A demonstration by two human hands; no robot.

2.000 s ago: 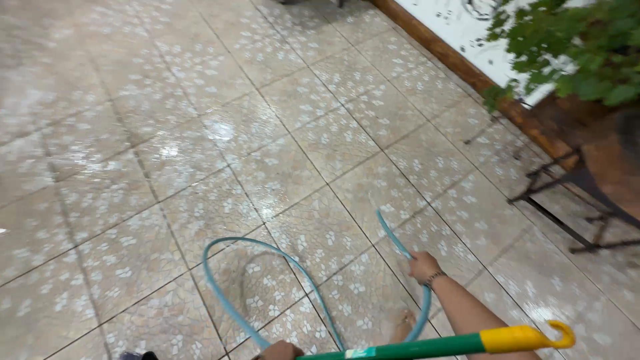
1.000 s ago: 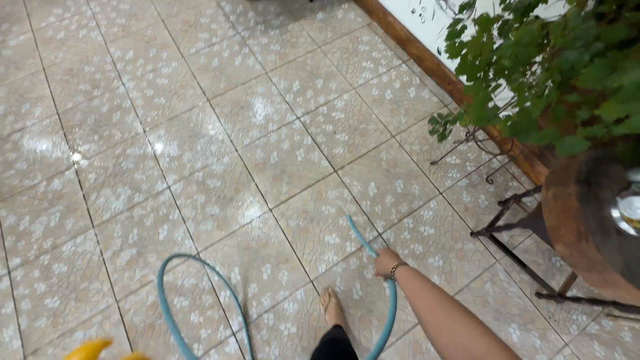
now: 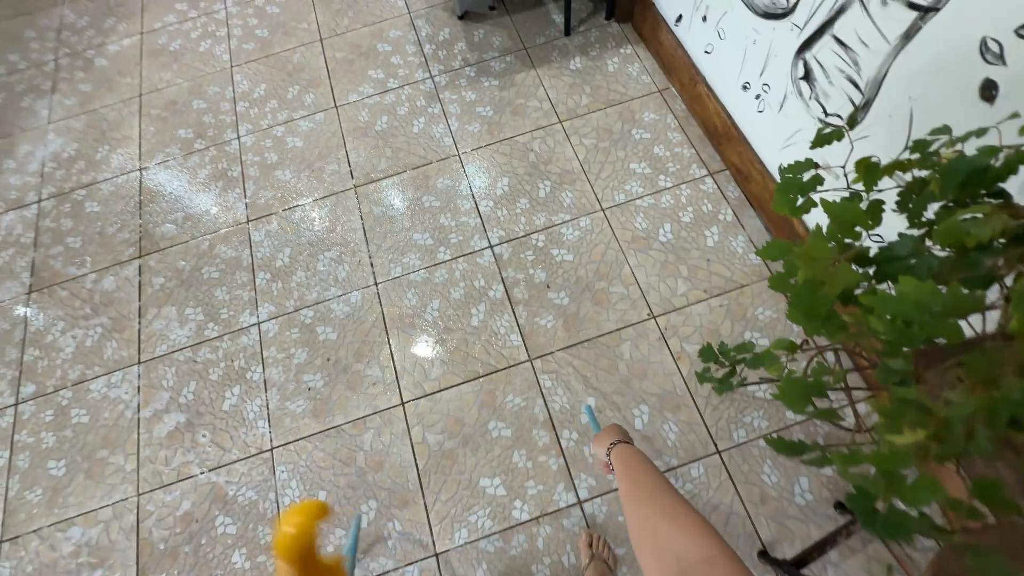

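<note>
My right hand (image 3: 612,448), with a chain bracelet at the wrist, grips a light blue hose (image 3: 590,418) near its end; a short piece sticks out past the fingers, pointing up and left over the floor. Another part of the hose (image 3: 353,544) shows at the bottom edge, beside the yellow hooked end of a pole (image 3: 302,536). My left hand is outside the frame. The tiled floor (image 3: 448,296) looks wet and shiny, mostly at the left. No water stream can be made out at the hose end.
A leafy green plant (image 3: 888,320) fills the right side, above a dark metal stand leg (image 3: 824,544). A wooden baseboard (image 3: 712,112) runs below a white wall with black drawings (image 3: 864,56). Dark furniture legs (image 3: 567,16) stand at the top. My sandaled foot (image 3: 597,552) is at the bottom.
The pole's yellow end, at the lower right two seconds ago, is now at the lower left. My left hand, seen then near the pole, has left the view. My right hand still holds the hose.
</note>
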